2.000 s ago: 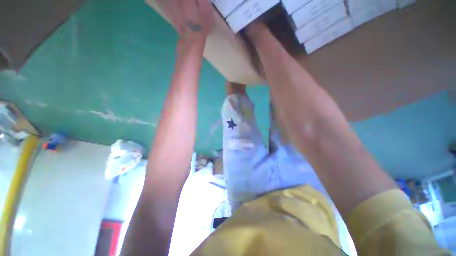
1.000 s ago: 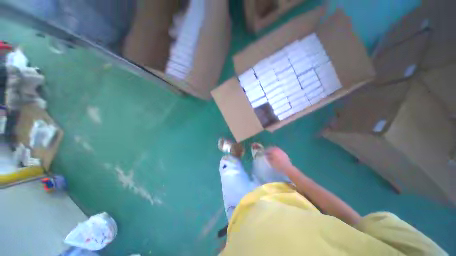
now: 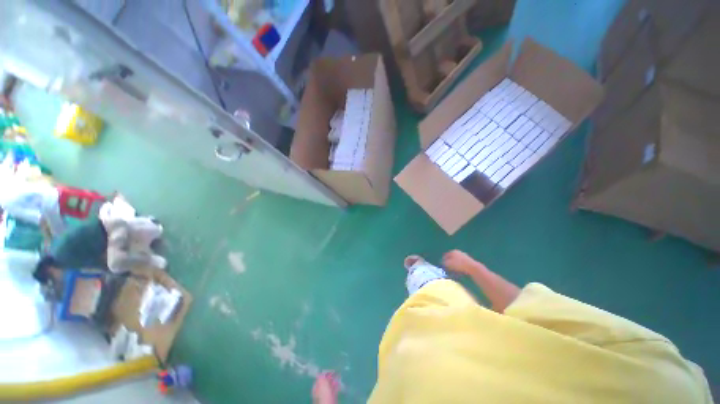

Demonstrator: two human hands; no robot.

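Observation:
The open shipping carton (image 3: 444,197) stands ahead to the right, its flaps folded outward. Tight rows of white retail boxes (image 3: 505,130) fill most of it, with a dark gap at the near corner. My right hand (image 3: 462,262) hangs below the carton, apart from it, small and blurred, with nothing seen in it. My left hand (image 3: 325,388) is low at the bottom edge, partly cut off and blurred, also seemingly empty. A second open carton (image 3: 377,150) beside the door holds a row of white boxes along its right side.
A grey-white metal door (image 3: 174,118) with a lever handle is at upper left. Closed cartons (image 3: 655,158) stand at right, a wooden pallet (image 3: 422,55) behind. At left a person (image 3: 79,245) crouches by a cardboard sheet (image 3: 175,306) with loose white boxes. A yellow bar (image 3: 79,380) is at lower left.
My hands, earlier at the carton with one reaching into its gap, are now away from it. The view has shifted left, bringing in the door, the second carton and the crouching person.

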